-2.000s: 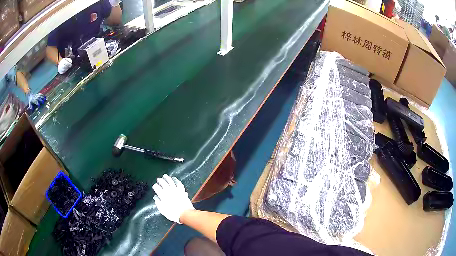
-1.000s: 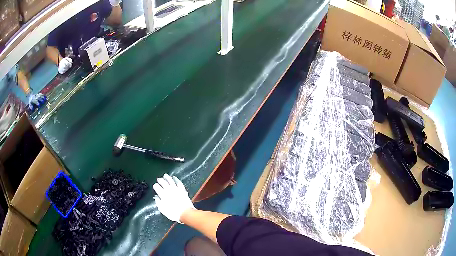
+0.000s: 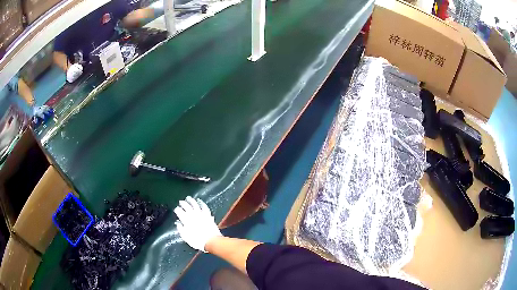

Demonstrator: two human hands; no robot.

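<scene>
My right hand (image 3: 194,222), in a white glove, rests on the near edge of the green bench (image 3: 210,124). Its palm is down and its fingers are slightly apart, with nothing visible in it. My left hand is not in view. A heap of small black plastic parts (image 3: 116,241) lies left of my right hand. A blue-rimmed bin (image 3: 73,219) with black parts stands at the heap's left side. A hammer (image 3: 170,171) lies on the bench beyond my hand, its silvery head to the left and its dark handle to the right.
Open cardboard cartons (image 3: 44,207) stand at the far left. A white post (image 3: 257,28) rises from the bench. At right, film-wrapped black units (image 3: 368,170) and loose black housings (image 3: 453,192) lie on cardboard beside a closed carton (image 3: 416,48). Another person's gloved hand (image 3: 74,72) is across the bench.
Across the bench, the other person's bare forearm has reached out to the right, and a dark-tipped rod now shows near it. My right hand has stayed in place.
</scene>
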